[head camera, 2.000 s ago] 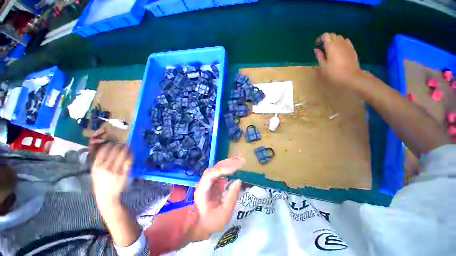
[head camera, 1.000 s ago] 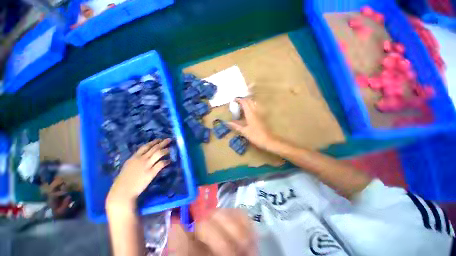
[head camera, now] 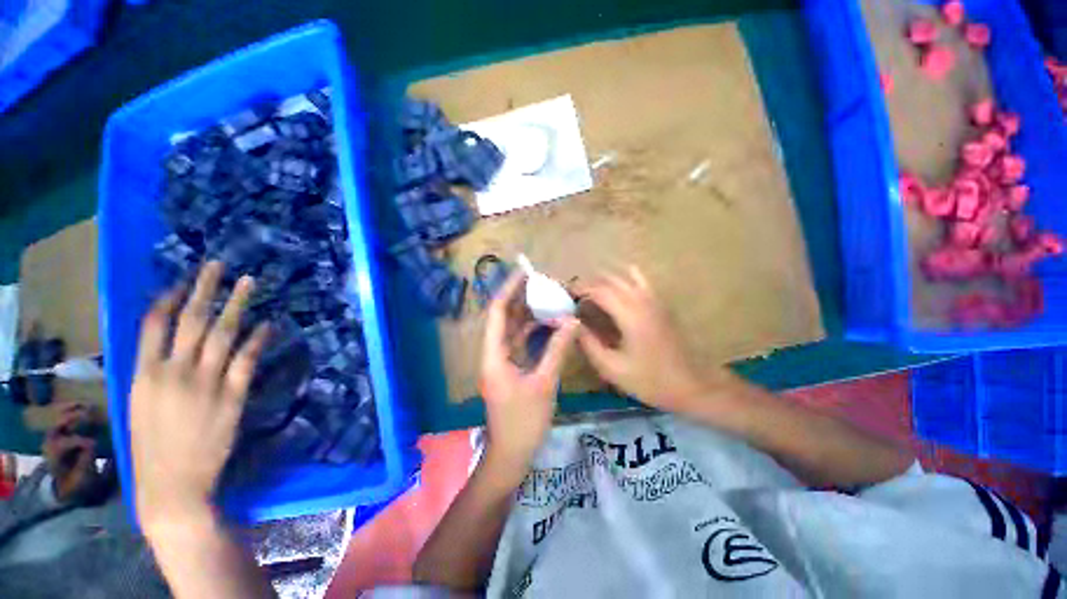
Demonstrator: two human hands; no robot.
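Observation:
A white glue bottle [head camera: 548, 297], its thin nozzle pointing up and left, is between my hands above the cardboard mat [head camera: 725, 269]. My left hand [head camera: 521, 363] has thumb and index finger around it. A dark piece shows in the gap of this hand; whether it is held or lies below is unclear. My right hand [head camera: 638, 339] has its fingertips at the bottle's base, with something dark and thin there; its grip is unclear. A plaid piece with a black loop [head camera: 489, 279] lies left of the bottle. More plaid pieces [head camera: 433, 211] are piled along the mat's left edge.
A white card [head camera: 562, 176] with a round pale mark lies beside the pile. A blue bin [head camera: 380, 351] heaped with plaid pieces is at left, another person's hand [head camera: 187, 398] over it. A blue bin [head camera: 860, 176] with red-pink pieces is at right. Pale slivers lie on the mat.
My right hand came from the far mat edge to the bottle, which is now nearer me. My left hand moved up to meet it. The view has shifted.

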